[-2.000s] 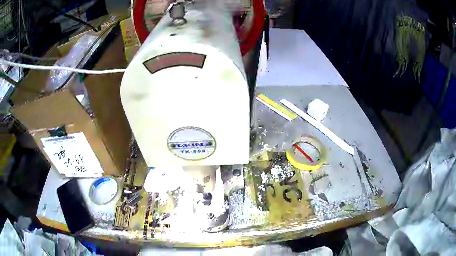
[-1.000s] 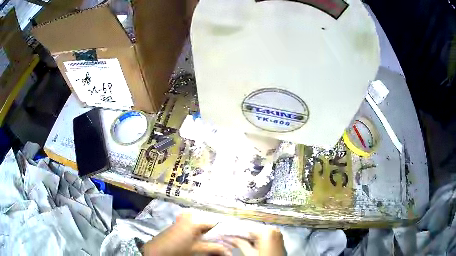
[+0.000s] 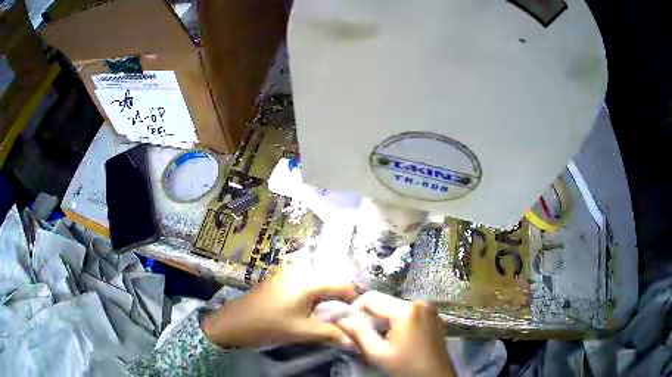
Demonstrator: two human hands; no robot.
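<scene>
The cream machine housing [image 3: 442,88] with an oval blue logo stands in front of me. Its lower metal parts [image 3: 379,254] are brightly lit and partly washed out. My left hand [image 3: 276,313] and my right hand [image 3: 405,331] meet at the table's front edge, just below these parts. Both hands pinch a small bunched piece of pale cloth [image 3: 333,309] between the fingers. Glare and the fingers hide its shape. More of the cloth hangs below the hands, cut off by the frame's lower edge.
Left on the table [image 3: 85,195] are a black phone [image 3: 131,197], a pale tape roll [image 3: 171,177] and an open cardboard box [image 3: 214,81]. Right are a yellow tape roll [image 3: 544,219] and a white strip [image 3: 587,193]. Grey-white cloth [image 3: 81,309] is heaped at left, more at lower right.
My view has moved closer to the machine. Both hands came into the picture and rose from below the table edge towards the lit metal parts with the cloth.
</scene>
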